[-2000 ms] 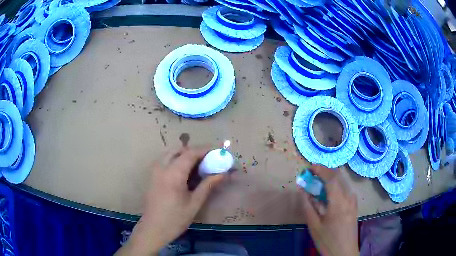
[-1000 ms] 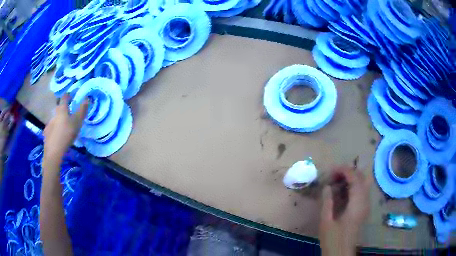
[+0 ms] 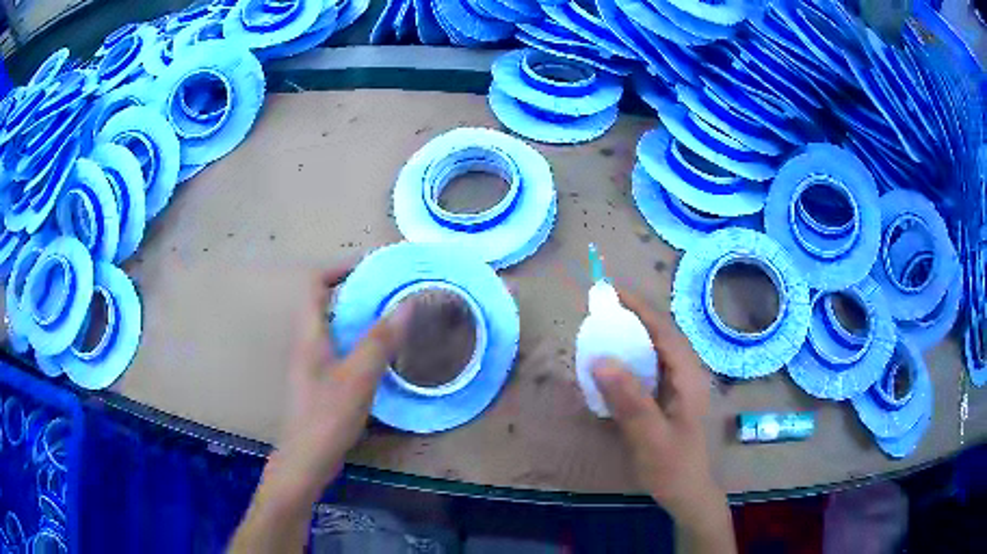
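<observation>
My left hand (image 3: 341, 373) holds a pale blue-white disc piece (image 3: 492, 357) by its left side, the thumb at the edge of the centre hole. The disc is in front of the stack of discs (image 3: 533, 222) and overlaps its lower edge in the view. My right hand (image 3: 666, 417) holds a white glue bottle (image 3: 615, 344), its thin teal tip (image 3: 594, 263) pointing up and away. The tip is to the right of the held disc and apart from it.
Heaped discs (image 3: 222, 103) lie at the left and more heaped discs (image 3: 823, 206) at the right. Two overlapping discs (image 3: 554, 121) lie at the back. A small teal and white tube (image 3: 775, 426) lies near the right front edge. A blue crate (image 3: 162, 476) is below at left.
The view has swung back left. My left hand has come from the left heap to mid-table with a disc. My right hand has taken hold of the glue bottle, which stood on the table.
</observation>
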